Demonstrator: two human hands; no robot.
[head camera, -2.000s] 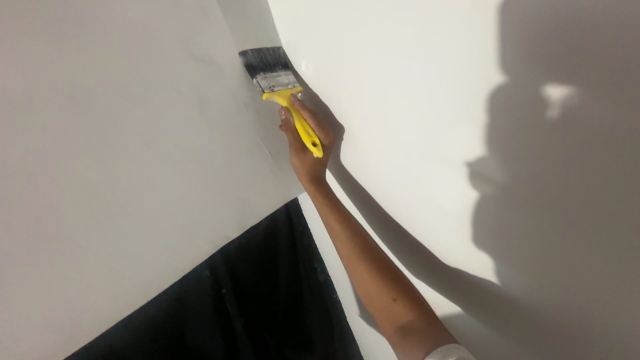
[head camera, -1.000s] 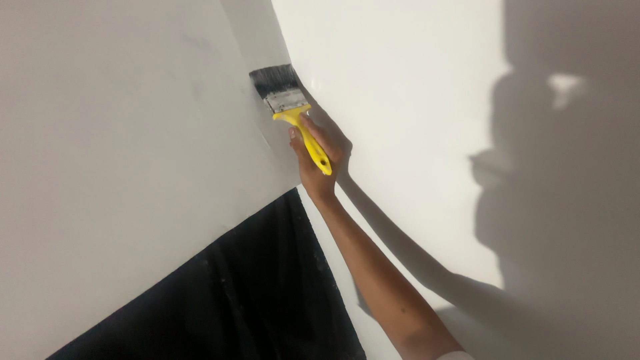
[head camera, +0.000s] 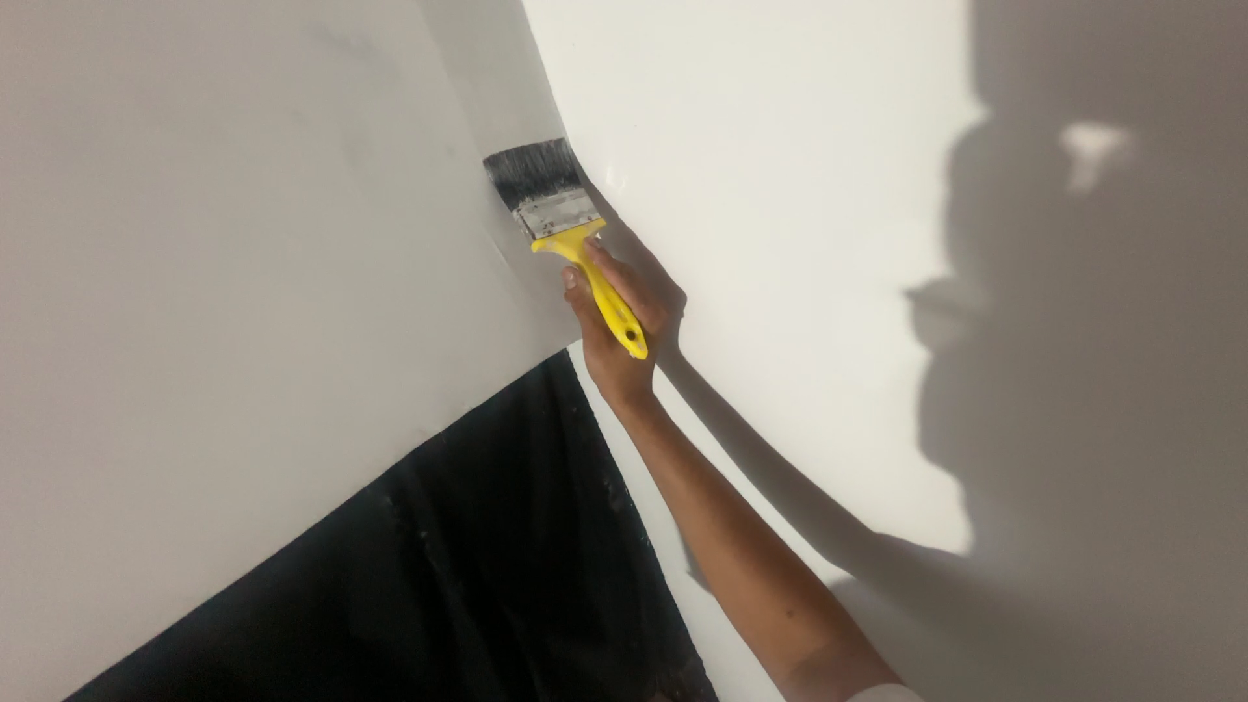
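My right hand (head camera: 629, 312) grips a flat paintbrush (head camera: 570, 214) by its yellow handle. Dark bristles point up and to the left, and the metal ferrule is smeared with white. The bristle tips lie at the grey wall surface (head camera: 292, 224), right beside the corner line where it meets the bright white wall (head camera: 780, 214). Whether the tips press on the surface is hard to tell. My left hand is out of view.
Below the grey surface, a black sheet-like area (head camera: 409, 575) fills the lower part, its upper corner just under my wrist. Shadows of my arm and of a head-like shape (head camera: 1092, 370) fall across the white wall.
The brush, held in my right hand, has moved down along the corner line, toward the black area.
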